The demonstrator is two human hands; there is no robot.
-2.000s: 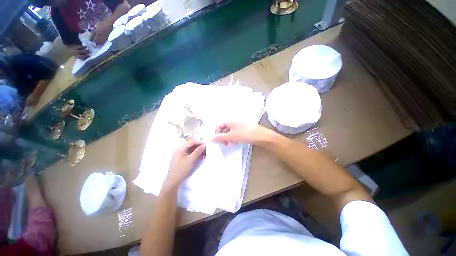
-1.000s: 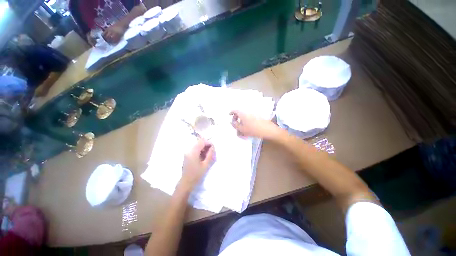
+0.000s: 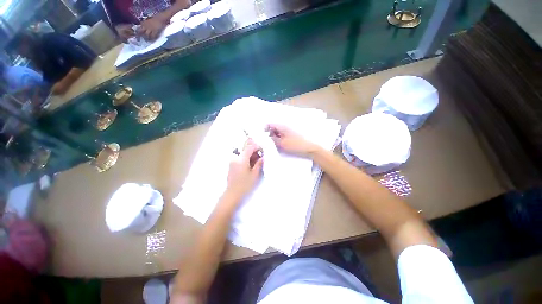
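A stack of white tissue paper [image 3: 279, 196] with ragged edges lies at the centre of the bench. A gold ornament [image 3: 245, 134] lies on it, now mostly hidden by paper and my fingers; only small dark or gold bits show. My left hand [image 3: 246, 163] is over the ornament, fingers curled at the paper covering it. My right hand [image 3: 285, 140] is just to its right, fingers bent at the tissue. The bright paper is washed out, so the exact hold of each hand is hard to tell.
Two white wrapped pieces [image 3: 377, 140] stand to the right, another [image 3: 134, 208] to the left. Several gold ornaments [image 3: 148, 111] sit on or beside the green conveyor belt [image 3: 238, 77]. A tall brown cardboard stack [image 3: 493, 89] is at far right. Other people work across the belt and at left.
The ornament, open to view on the paper before, is now largely covered. My left hand has moved up onto it and my right hand has come closer. The camera view has shifted.
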